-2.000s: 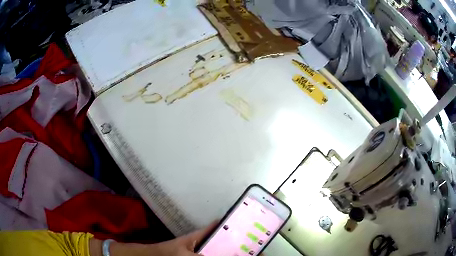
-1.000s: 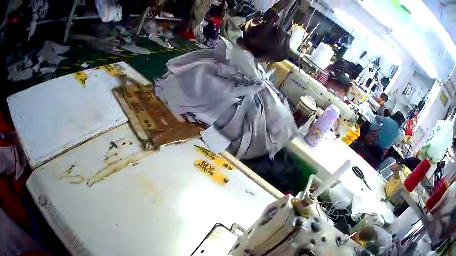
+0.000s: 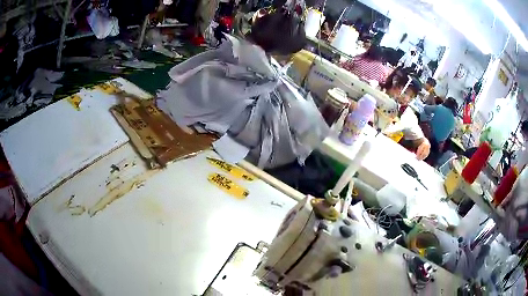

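Neither of my hands is in the picture. Nearest in front of me is the cream-white head of the sewing machine (image 3: 312,243), at the bottom centre-right. Its needle area is at the lower edge and bright with glare. Part of the dark-outlined machine bed (image 3: 231,272) shows to its left. The white sewing table (image 3: 156,237) has peeling marks and two yellow stickers (image 3: 228,186). Red and pale garment pieces (image 3: 14,243) lie in the dark left of the table, cut off by the edge.
A brown taped packet (image 3: 165,136) lies at the table's back. Beyond it are a grey cloth bundle (image 3: 243,104), a lilac bottle-like object (image 3: 357,120) and another machine (image 3: 341,84). Several people sit at stations behind. Red thread cones (image 3: 476,163) stand at the right.
The view has swung up and to the right. My hand with the phone, the yellow sleeve and the black looped handles have left the picture. People at the far stations now show.
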